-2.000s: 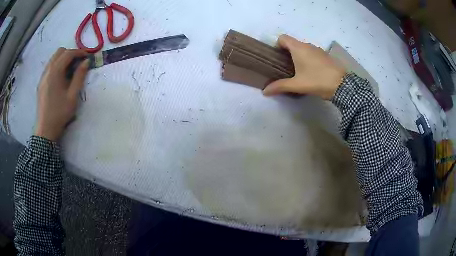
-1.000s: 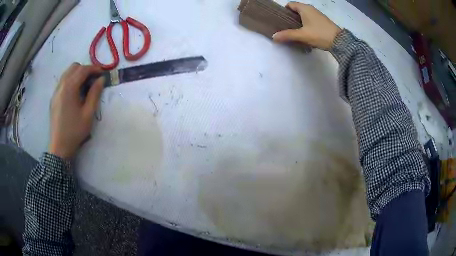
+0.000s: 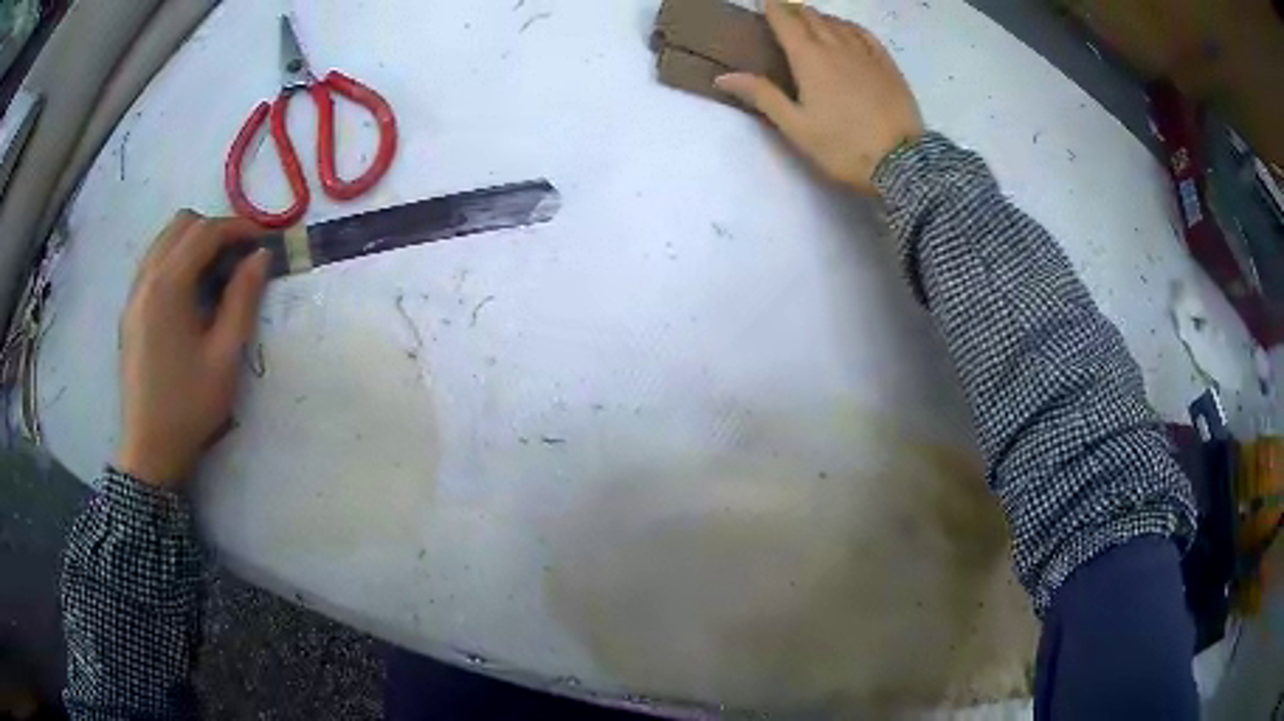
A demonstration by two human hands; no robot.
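Note:
My left hand (image 3: 190,338) holds the handle end of the dark, glossy pressing template (image 3: 423,226) at the left. A pale band wraps the template near my fingers, and its blade points right over the white cloth. My right hand (image 3: 838,92) is at the top, with thumb and fingers on the pile of brown folded strips (image 3: 704,42). The pile's left end shows; its right end is hidden under my palm.
Scissors with red handles (image 3: 359,141) lie just above the template, blades pointing up. The white pressing table (image 3: 592,338) has brown scorch stains and loose threads. Dark red (image 3: 1197,211) and yellow (image 3: 1257,493) items are at the right edge.
My right hand and the brown strips have moved to the far side of the table. The pale piece seen earlier beside my right wrist no longer shows. My left hand still holds the template.

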